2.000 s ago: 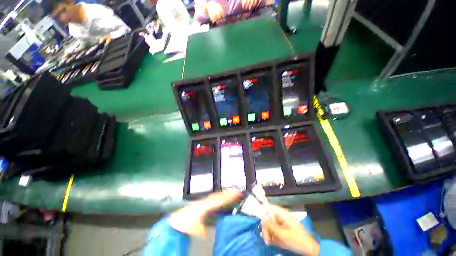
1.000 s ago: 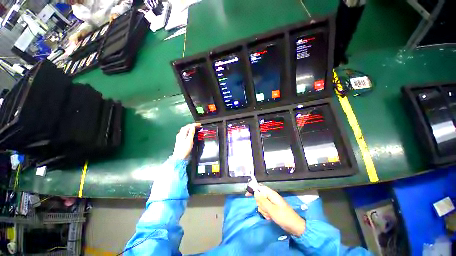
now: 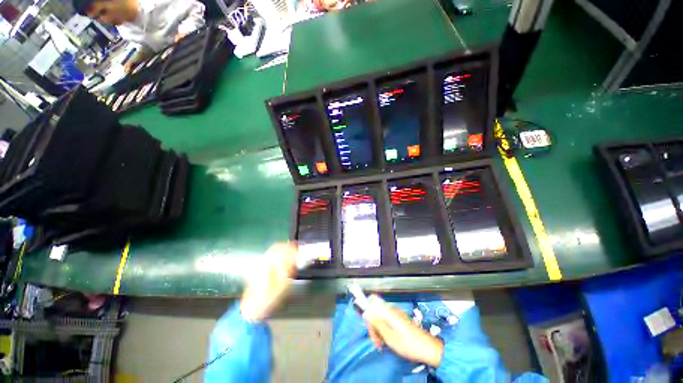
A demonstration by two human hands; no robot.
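Two black foam phone trays each hold phones side by side. The near tray (image 3: 412, 271) lies flat at the bench edge; the far tray (image 3: 389, 72) is tilted up behind it. The near phones show red lines, and the second from left (image 3: 361, 232) has a mostly white screen. The far phones show text, several with green and red or orange squares. My left hand (image 3: 271, 280) is blurred at the near tray's lower left corner; its grip is unclear. My right hand (image 3: 393, 329) holds a small white connector plug (image 3: 356, 293) just below the near tray.
Stacked black trays (image 3: 97, 168) stand at the left. Another phone tray (image 3: 618, 202) lies at the right. A small labelled device (image 3: 534, 139) sits beside yellow tape (image 3: 530, 217). A post rises behind it. A person (image 3: 150, 26) works at the far left.
My left hand has moved down from the near tray's upper left corner. My right hand has moved slightly left and down with the plug, away from the second phone's bottom edge.
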